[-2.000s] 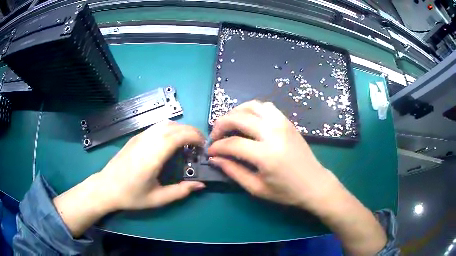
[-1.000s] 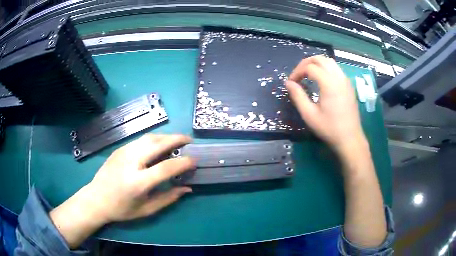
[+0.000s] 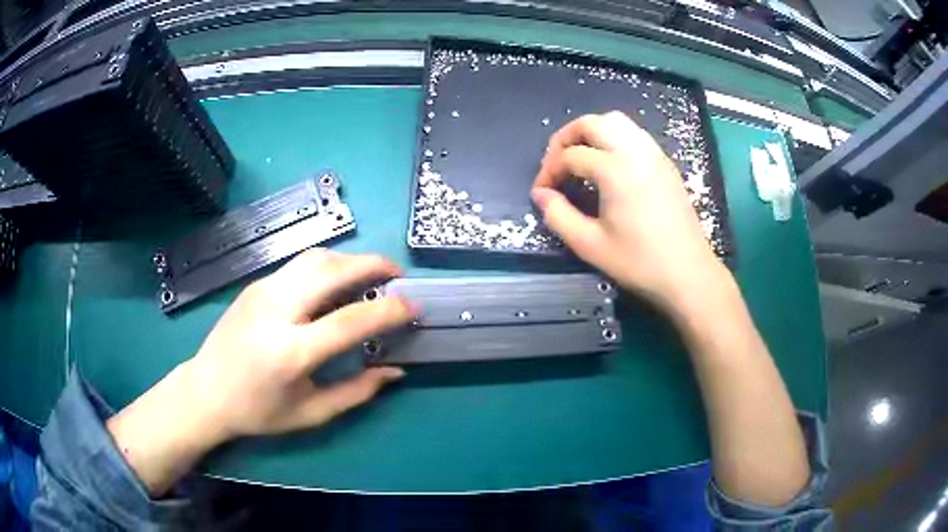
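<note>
A black plastic bar (image 3: 499,338) lies on the green mat in front of me, with ringed holes at its ends and a bright dot along its middle. My left hand (image 3: 296,358) holds the bar's left end, thumb at the near edge and fingers on top. My right hand (image 3: 624,203) is over the parts tray (image 3: 489,114), thumb and index fingertips close together above the small metal nuts (image 3: 447,213). Whether a nut is between the fingertips cannot be told.
A second bar (image 3: 255,239) lies at an angle on the left. A tall stack of bars (image 3: 114,125) stands behind it at far left. A small clear plastic piece (image 3: 771,179) lies right of the tray. Metal rails (image 3: 312,60) run along the back.
Over two seconds my right hand has left the bar and moved to the tray, lately shifting left over it. The bar is now uncovered on its right. My left hand stays at its left end.
</note>
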